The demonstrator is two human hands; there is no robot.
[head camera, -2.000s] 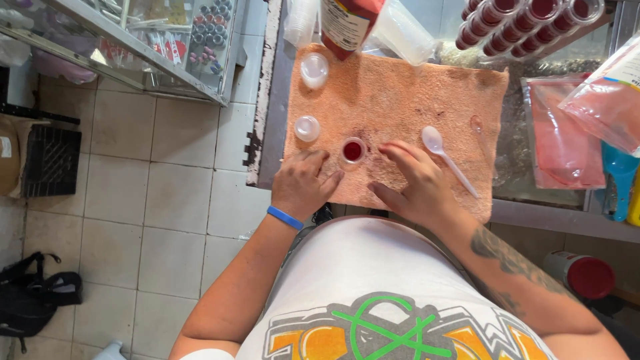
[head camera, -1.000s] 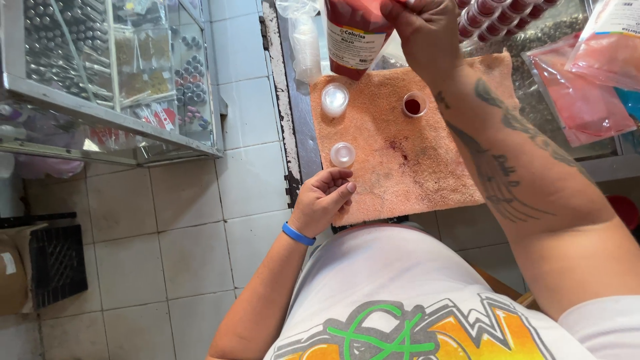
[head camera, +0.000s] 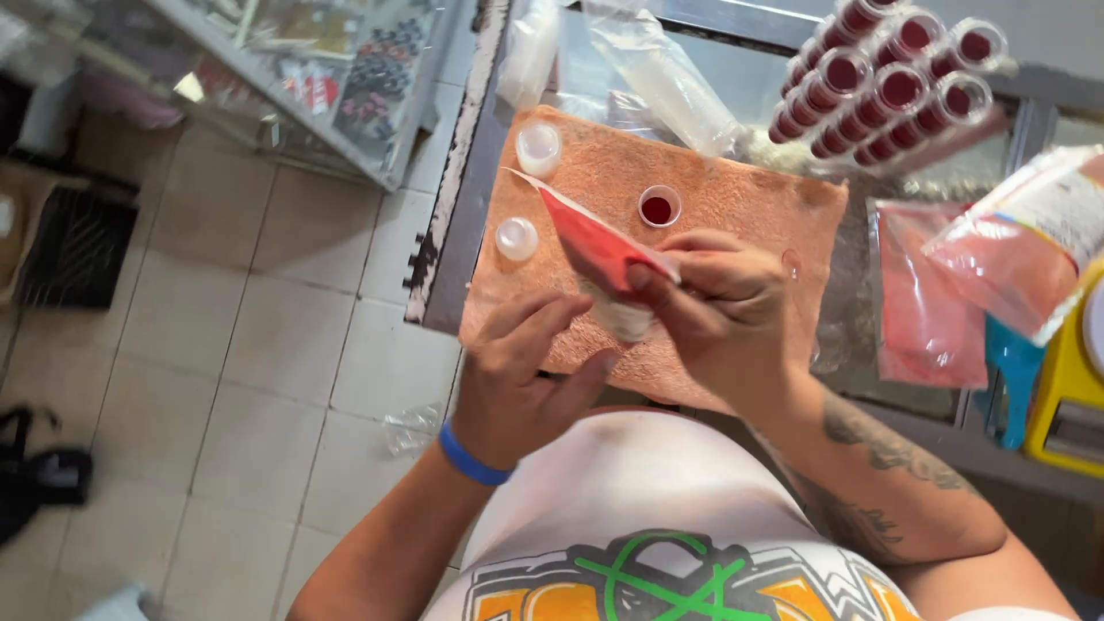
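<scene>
My right hand grips the top edge of a red plastic pouch between thumb and fingers, tilted over an orange towel. My left hand, with a blue wristband, is just left of the pouch's lower part, its fingers spread and holding nothing that I can see. Beyond the pouch, a small clear cup with dark red contents stands on the towel. Two whitish round plastic pieces, one at the back left corner and one nearer me, lie on the towel's left side.
Stacks of red-filled cups stand at the back right. Clear plastic sleeves lie behind the towel. At right are pink-red packets, a blue scoop and a yellow device. A glass display case stands at left.
My right hand has brought the pouch from the back of the towel toward me. My left hand has left the nearer whitish piece and is beside the pouch.
</scene>
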